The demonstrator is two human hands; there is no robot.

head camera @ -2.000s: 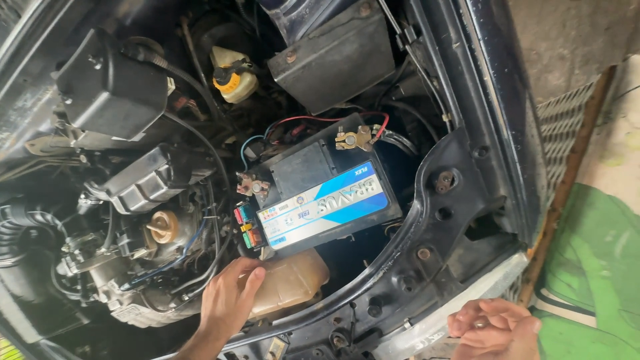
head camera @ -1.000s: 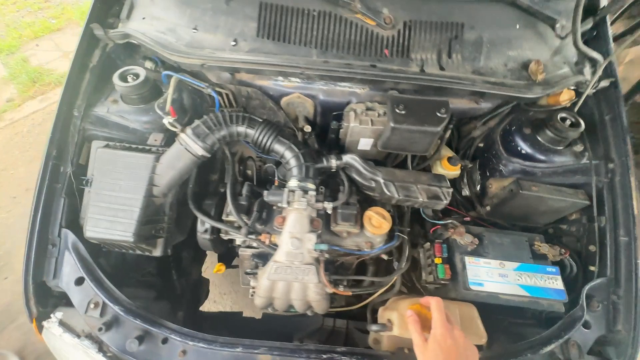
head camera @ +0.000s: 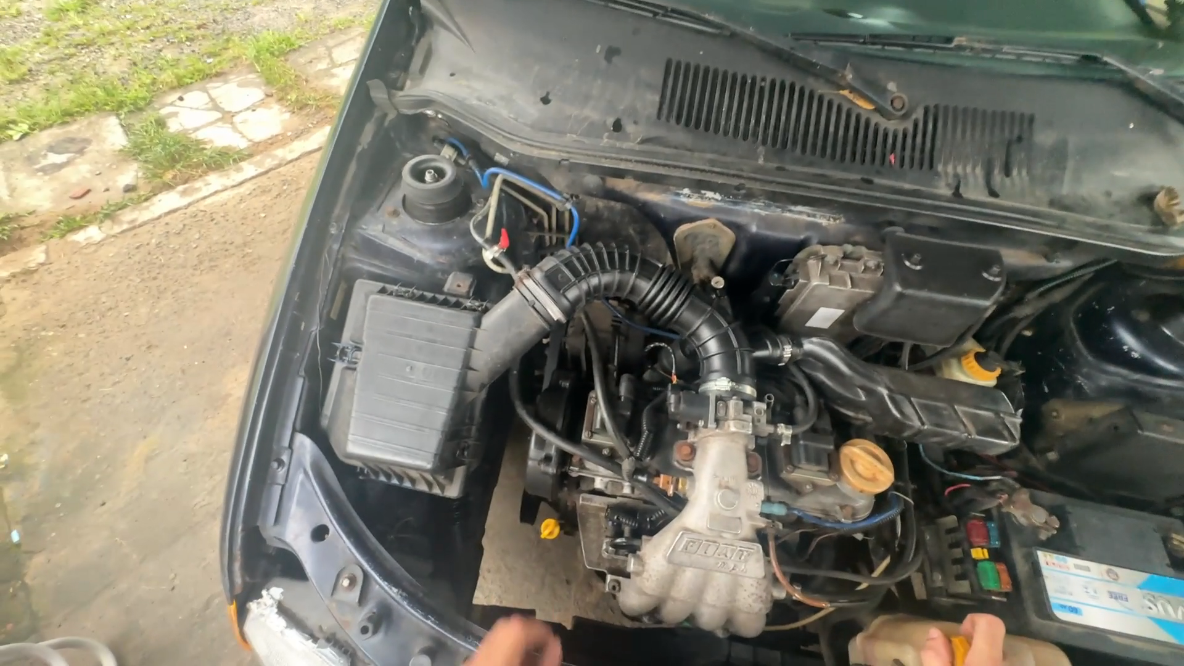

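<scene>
At the bottom right, my right hand (head camera: 988,643) has its fingers around a yellow cap (head camera: 960,650) on a translucent plastic reservoir (head camera: 888,636). Most of that hand is below the frame. My left hand (head camera: 518,642) shows blurred at the bottom edge, beside the front body panel (head camera: 370,573); its fingers are partly cut off and nothing in them can be made out. Between the hands is the cast metal intake manifold (head camera: 721,555) of a car engine. A yellow dipstick handle (head camera: 550,528) shows above my left hand.
A black air filter box (head camera: 416,379) joins a ribbed intake hose (head camera: 638,277). The oil filler cap (head camera: 866,466), fuses (head camera: 985,555) and battery (head camera: 1110,573) lie right. Wiper arms (head camera: 860,88) cross the cowl. Paving and grass (head camera: 176,157) lie left.
The view has swung toward the air filter side. My left hand has come into view at the bottom edge since one second ago. A hand was at the reservoir's yellow cap then too.
</scene>
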